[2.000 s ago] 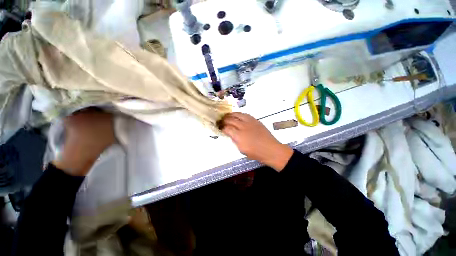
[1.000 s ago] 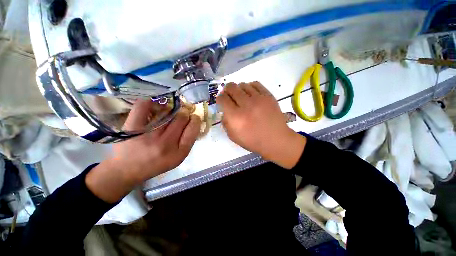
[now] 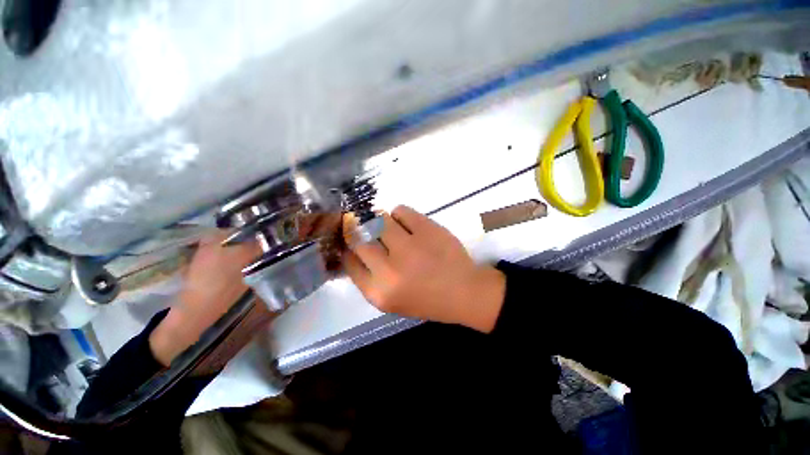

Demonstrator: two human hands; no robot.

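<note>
The white sewing machine head (image 3: 222,98) with a blue stripe fills the upper view. Its shiny metal tension parts (image 3: 289,267) hang close to the camera and cover the needle area. My right hand (image 3: 422,271) is just right of these parts, fingers bent and fingertips at the needle area; what lies between them is hidden. My left hand (image 3: 213,280) is blurred behind the metal parts and the dark curved guard (image 3: 191,355), its fingertips hidden. The beige garment cannot be made out between the hands.
Scissors with one yellow and one green handle (image 3: 646,155) lie on the white bed right of my right hand. A small brown plate (image 3: 513,215) is nearer. The table's grey edge (image 3: 355,340) runs below. White and beige pieces (image 3: 742,267) hang at the right.
The view has come closer to the machine head. My left hand has gone from plainly visible on the beige piece to mostly hidden behind the metal parts. My right hand stays near the needle.
</note>
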